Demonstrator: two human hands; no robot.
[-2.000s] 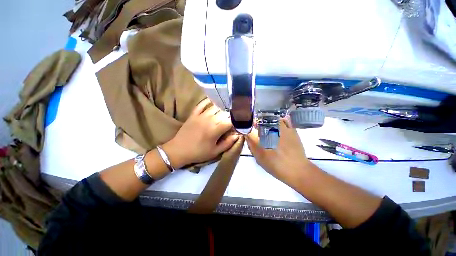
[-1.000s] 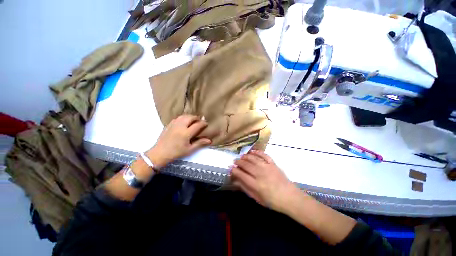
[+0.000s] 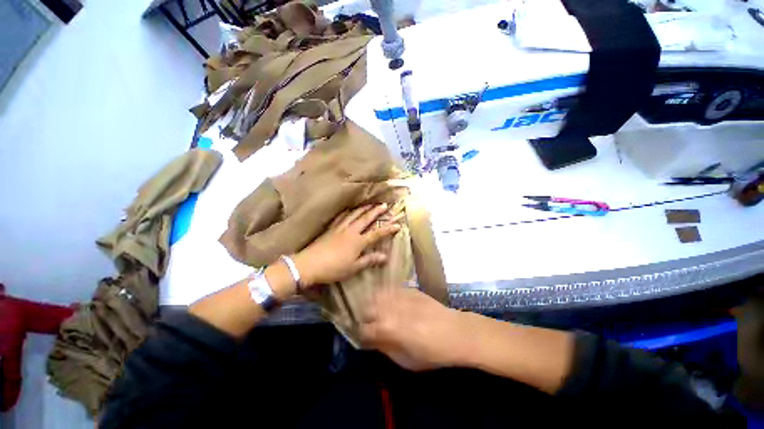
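A khaki-brown garment panel [image 3: 293, 201] lies bunched on the white table left of the needle, its edge under the lit presser foot [image 3: 416, 172]. A narrow brown band [image 3: 429, 264] runs from the needle area to the front table edge. My left hand [image 3: 348, 247] lies spread, palm down, on the panel. My right hand [image 3: 402, 327] is blurred at the table's front edge, on gathered cloth; its fingertips are unclear, so its hold cannot be told.
The sewing machine [image 3: 469, 92] stands behind. Cut strips [image 3: 293, 71] are piled back left. Khaki pieces [image 3: 109, 327] hang off the left edge. Right are thread snips [image 3: 565, 205], a phone [image 3: 561, 152] and two small swatches [image 3: 687, 226]. A red sleeve [image 3: 33, 317] shows far left.
The view has shifted. The panel is more folded and gathered toward the front edge. My left hand has moved nearer the needle, and my right hand has moved left onto the cloth.
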